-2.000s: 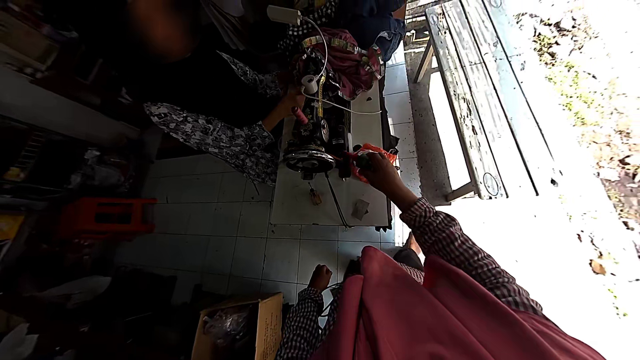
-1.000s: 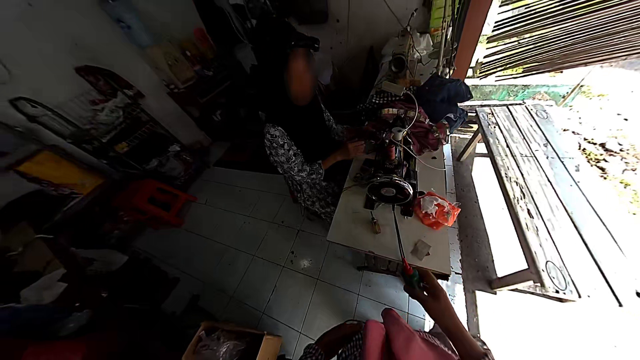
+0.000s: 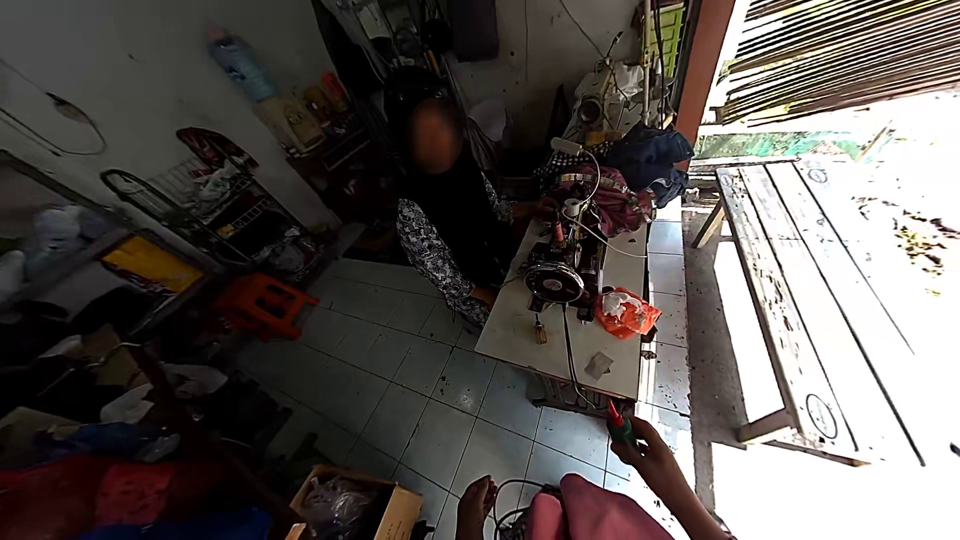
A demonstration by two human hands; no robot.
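My right hand (image 3: 649,450) is closed around a small green bottle (image 3: 621,431) with a red pointed nozzle, just off the near edge of the sewing table (image 3: 510,337). My left hand (image 3: 476,501) is low in the view beside a looped black cable (image 3: 506,491); whether it holds anything is unclear. On the table stands a black sewing machine (image 3: 559,281) with its handwheel towards me and a pink thread spool (image 3: 558,231) on it. An orange plastic bag (image 3: 628,313), a small brownish bottle-like item (image 3: 541,331) and a greyish flat piece (image 3: 598,365) lie near it.
Another person (image 3: 457,225) sits at the table's left side, hands near the machine. A slatted wooden bench (image 3: 787,300) stands on the right. An open cardboard box (image 3: 405,514) is on the tiled floor, with an orange plastic stool (image 3: 266,306) further left. Clothes (image 3: 649,161) are heaped behind the machine.
My right hand has drawn back from beside the machine to the near side of the table, holding the bottle. The view has swung up and widened to the room.
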